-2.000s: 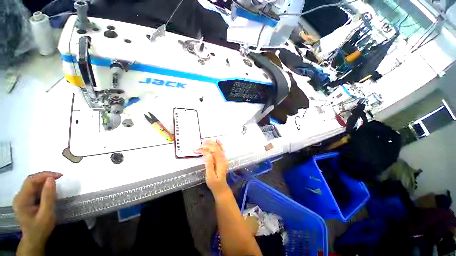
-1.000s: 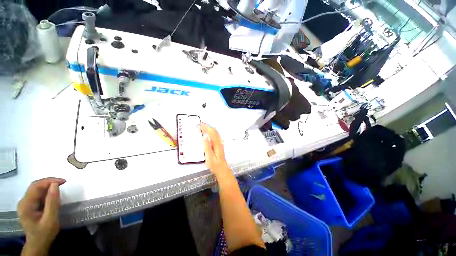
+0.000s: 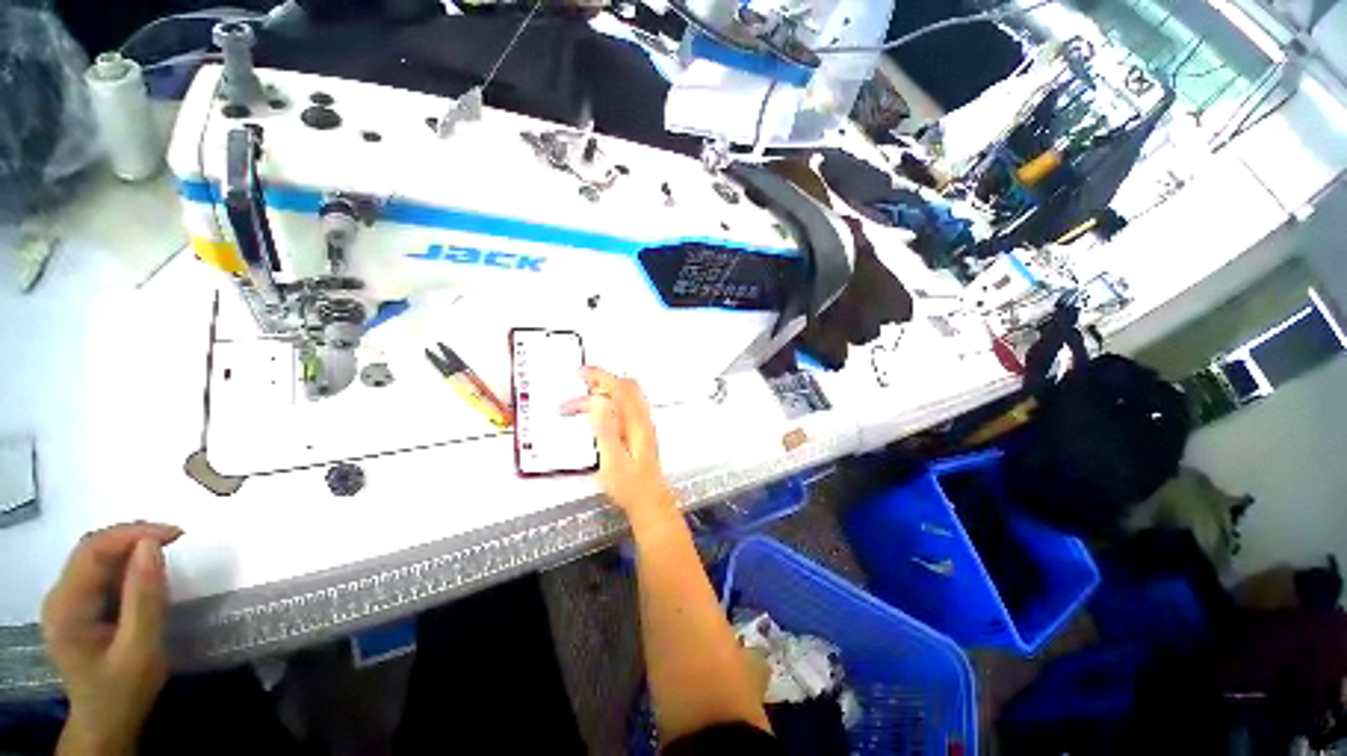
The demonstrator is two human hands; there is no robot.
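A smartphone [image 3: 550, 421] with a lit, whitish screen lies flat on the white sewing table, in front of the machine head. My right hand [image 3: 624, 436] is over the phone's right edge, its fingers apart and reaching over the screen; it holds nothing. My left hand [image 3: 112, 609] rests at the table's front edge on the far left, fingers curled, with nothing visible in it. Thread snips [image 3: 470, 387] with yellow-orange handles lie just left of the phone. The white sewing machine [image 3: 591, 251] marked JACK stands behind them.
A thread cone [image 3: 124, 118] stands behind left of the machine. A grey flat piece [image 3: 16, 479] lies at the left. The table's ruler-marked edge [image 3: 399, 569] runs across the front. Blue crates [image 3: 886, 657] stand on the floor at the right. Dark fabric lies behind the machine.
My right hand has moved from beside the phone's lower right corner up along its right side, and its fingers now reach over the screen. My left hand has stayed about where it was.
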